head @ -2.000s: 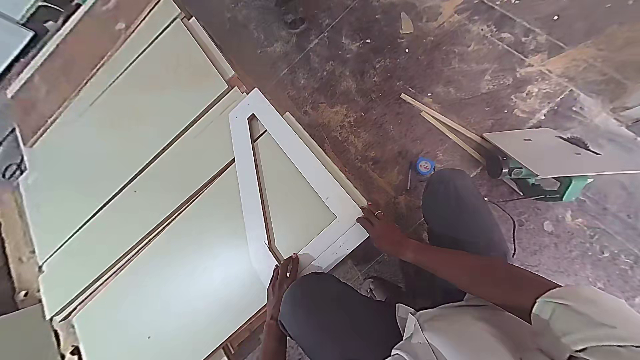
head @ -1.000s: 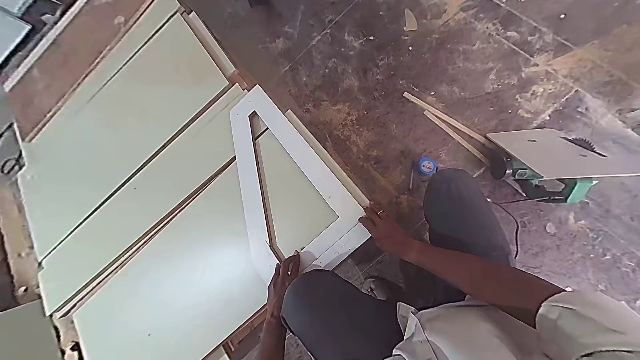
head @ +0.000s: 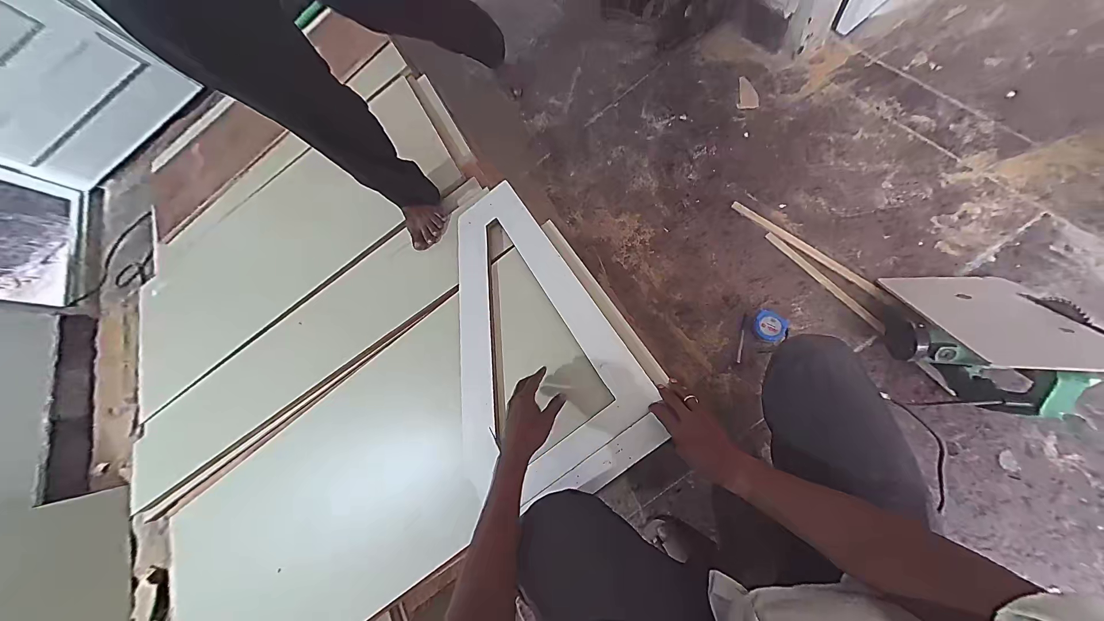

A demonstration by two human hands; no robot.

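Observation:
A white frame with a tapered opening [head: 565, 310] lies on pale boards [head: 345, 448] in front of my knees. My left hand [head: 530, 412] is over the lower part of the opening, thumb and fingers apart, holding nothing. At the frame's lower right corner, my right hand [head: 686, 423] rests its fingers on the edge, a ring on one finger. Whether those fingers grip the frame or only touch it, I cannot tell.
Another person's bare foot [head: 424, 226] stands on the boards beyond the frame. On the floor to the right are a blue tape measure [head: 770, 326], two thin wood strips [head: 819, 259] and a green table saw [head: 992, 323] with its blade exposed.
My left hand has left the frame's lower edge and moved up over the opening. Another person's legs have come into view at the upper left. My right hand stays at the corner.

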